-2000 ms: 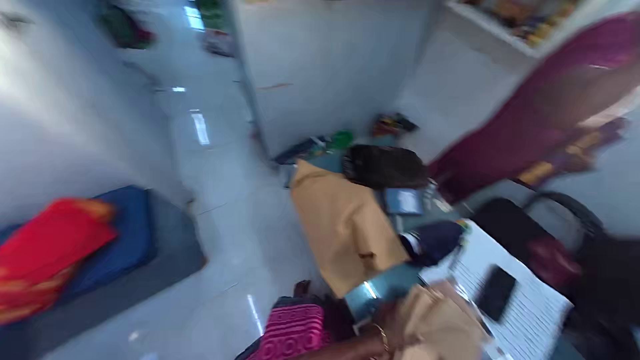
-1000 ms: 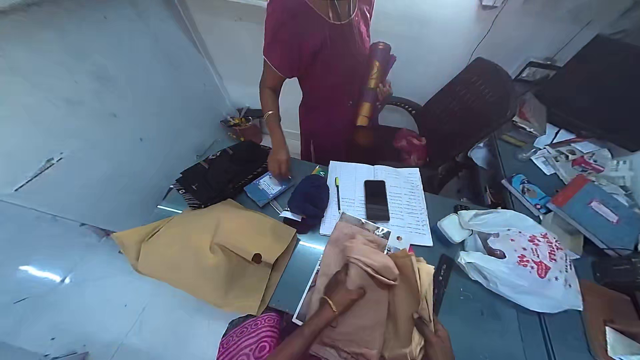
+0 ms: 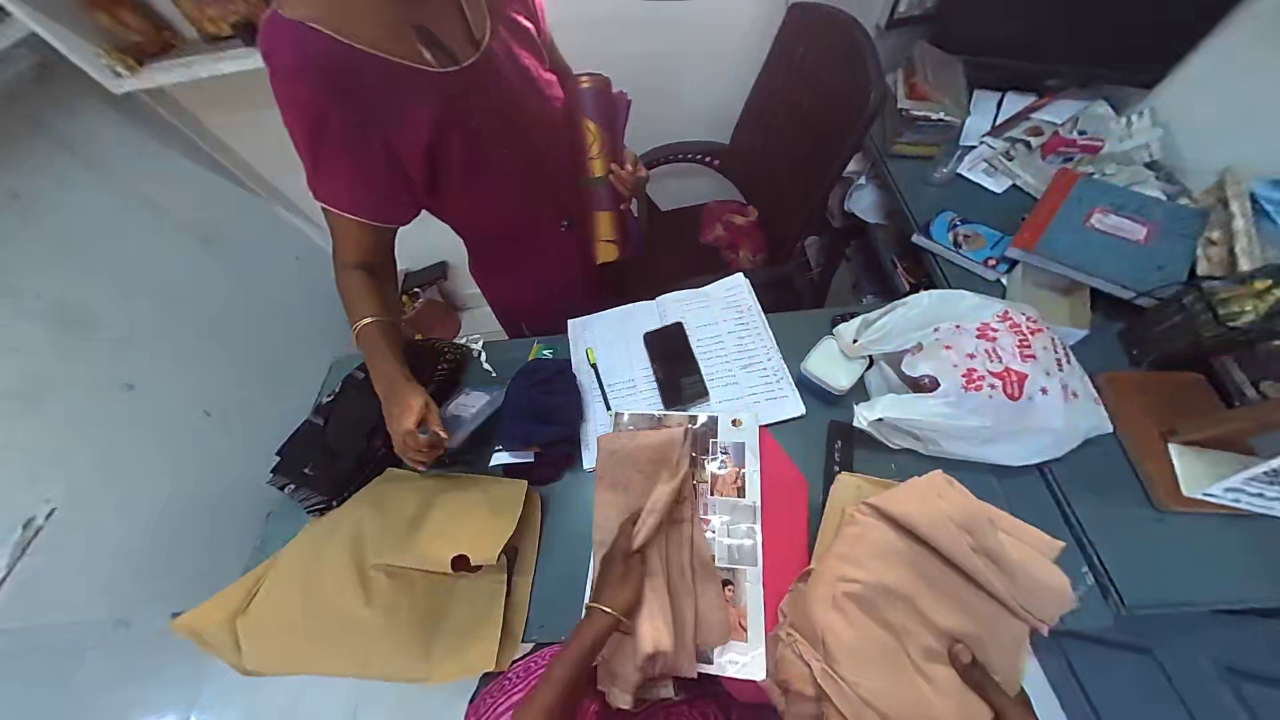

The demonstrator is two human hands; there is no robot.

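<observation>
My left hand (image 3: pixel 620 572), a bangle at its wrist, lies on a folded peach cloth (image 3: pixel 650 500), its fingers over the fold. That cloth rests on a glossy printed sheet (image 3: pixel 738 540) with photos, and a red sheet (image 3: pixel 784 510) shows beside it. My right hand (image 3: pixel 985 680) is at the lower right, thumb on top of a second, larger bundle of peach cloth (image 3: pixel 910 560), with its other fingers hidden underneath. Left of the first cloth lies a large brown paper envelope (image 3: pixel 390 580) with a dark red spot, partly over the table's edge.
Across the table (image 3: pixel 560 540) stands a person (image 3: pixel 440 150) holding a purple and gold roll (image 3: pixel 597 160). An open notebook (image 3: pixel 725 310), phone (image 3: pixel 676 366), pen (image 3: pixel 598 378), navy cloth (image 3: pixel 542 410), black fabric (image 3: pixel 335 440), white plastic bag (image 3: pixel 985 380) and white-lidded container (image 3: pixel 833 366) lie around.
The peach cloths, together in front of me a second ago, are now apart, the larger bundle to the right with my right hand. More of the glossy sheet and a red sheet show. The view has shifted.
</observation>
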